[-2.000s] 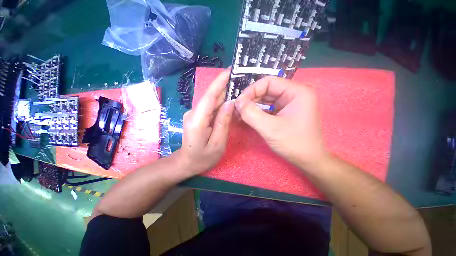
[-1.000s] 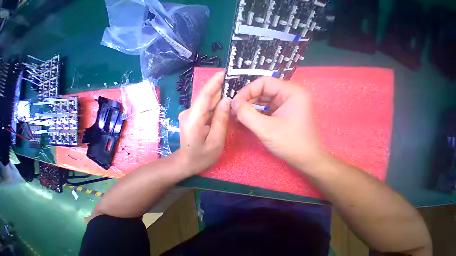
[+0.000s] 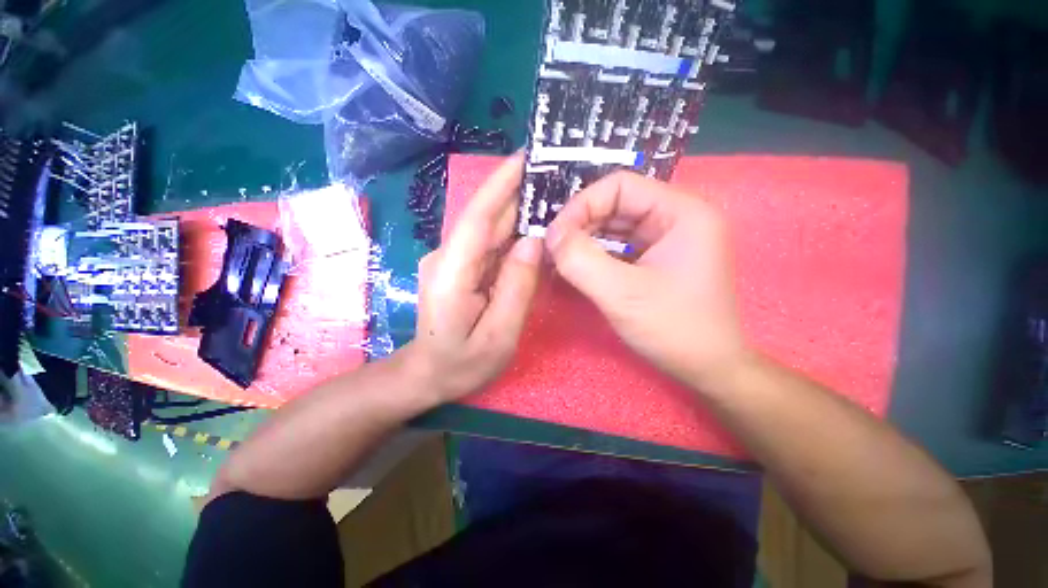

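Note:
A dark circuit board panel (image 3: 609,98) with rows of whitish parts is held tilted above the pink-red foam mat (image 3: 793,299); its top is cut off by the picture's edge. My left hand (image 3: 474,287) grips the panel's lower left edge. White strips with blue ends (image 3: 592,155) lie across the panel. My right hand (image 3: 649,258) has thumb and forefinger pinched at the panel's near end, by a third strip whose blue end shows behind the fingers. What the fingertips hold is hidden.
A crumpled translucent bag (image 3: 397,86) lies at the back, with small black parts (image 3: 429,190) beside it. A black moulded part (image 3: 244,301) lies on the left foam mat (image 3: 316,345). More panels (image 3: 147,276) with white strips stand far left. Dark shapes (image 3: 919,86) lie back right.
The panel has shifted and tilted slightly, moving a little right since one second ago. Both hands moved slightly right with it and keep nearly the same pose.

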